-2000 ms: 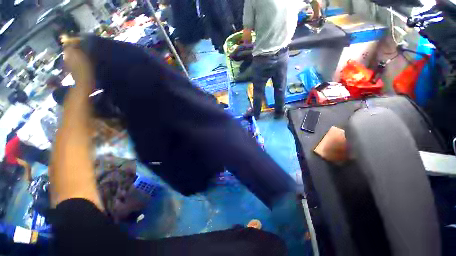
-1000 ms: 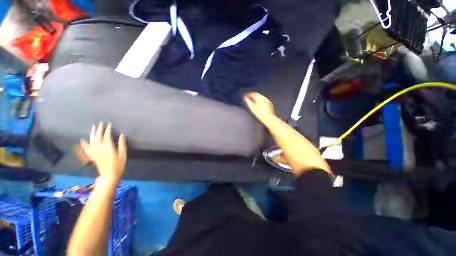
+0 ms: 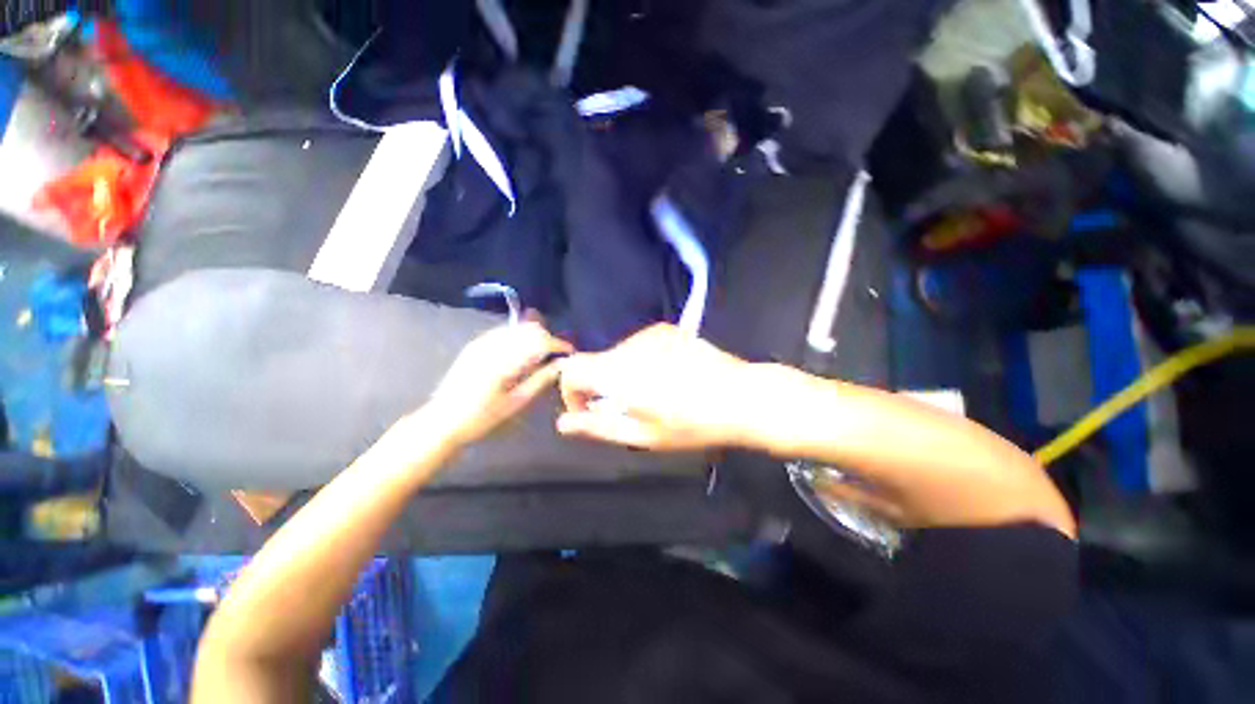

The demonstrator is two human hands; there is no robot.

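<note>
My left hand [image 3: 496, 374] and my right hand [image 3: 644, 389] are close together over the right part of the grey padded pressing board [image 3: 275, 378]. Their fingers are closed on the near edge of a navy garment [image 3: 606, 234], which reaches back into the navy heap behind the board. Pale blue-white ties [image 3: 684, 261] lie on the navy cloth. The steam iron [image 3: 842, 502] rests at the right end of the board, partly hidden under my right forearm.
A yellow hose [image 3: 1149, 392] runs off to the right. A long white strip [image 3: 840, 261] lies on the dark table. A pale bar [image 3: 379, 206] sticks out behind the board. Blue crates [image 3: 372, 633] stand on the floor at lower left. A cardboard scrap [image 3: 259, 505] lies at the near edge.
My left hand has moved right from the board's left part, and my right hand has moved to meet it. Both have taken hold of navy cloth, and some of it is drawn towards the board.
</note>
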